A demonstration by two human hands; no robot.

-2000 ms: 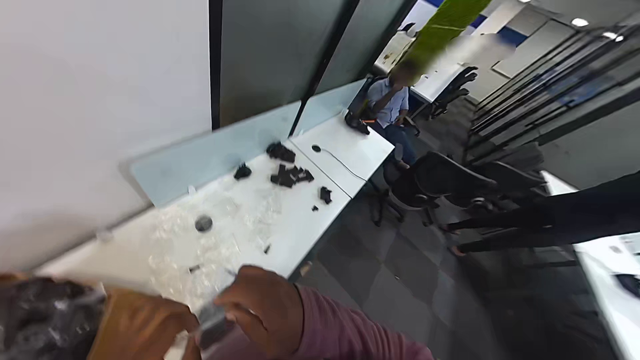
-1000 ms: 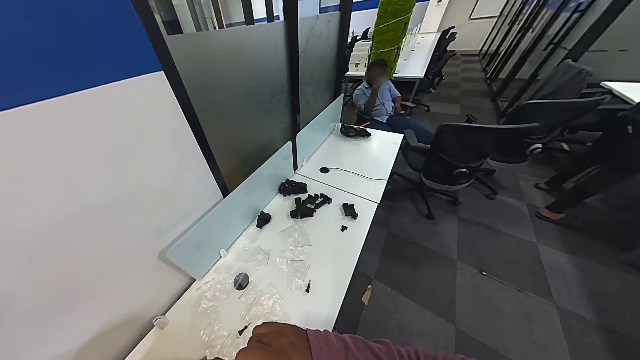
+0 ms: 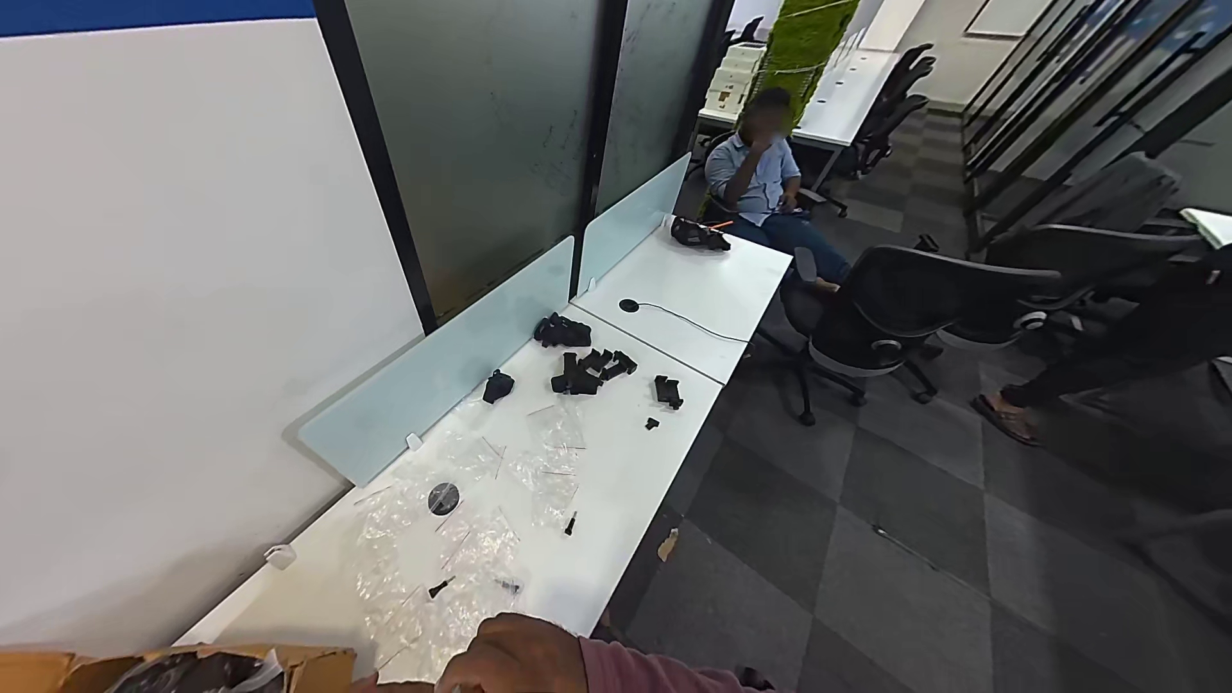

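At the bottom edge, my right hand (image 3: 520, 656) is over the near end of the white desk, fingers curled; what it holds, if anything, is hidden. A sliver of my left hand (image 3: 393, 686) shows between it and a cardboard box (image 3: 322, 664), mostly cut off. The box holds dark plastic-wrapped items. Clear plastic bags (image 3: 472, 553) lie spread beyond my right hand, with a small black screw-like part (image 3: 440, 587) and another (image 3: 571, 524) among or beside them. Farther along are black plastic parts (image 3: 576, 375), a black clip-like part (image 3: 667, 392) and a small black piece (image 3: 652, 423).
A round black desk grommet (image 3: 444, 499) sits among the bags. Low frosted dividers (image 3: 462, 356) edge the white desk (image 3: 616, 462). A cable crosses its far section. A seated person (image 3: 756, 178) is beyond the desk; another person's leg and sandalled foot (image 3: 1009, 419) are at right, near office chairs (image 3: 895, 308).
The view has swung and levelled since two seconds ago. Both hands showed clearly then beside the box; now my left hand is almost out of view. The parts farther along the desk have not plainly moved.
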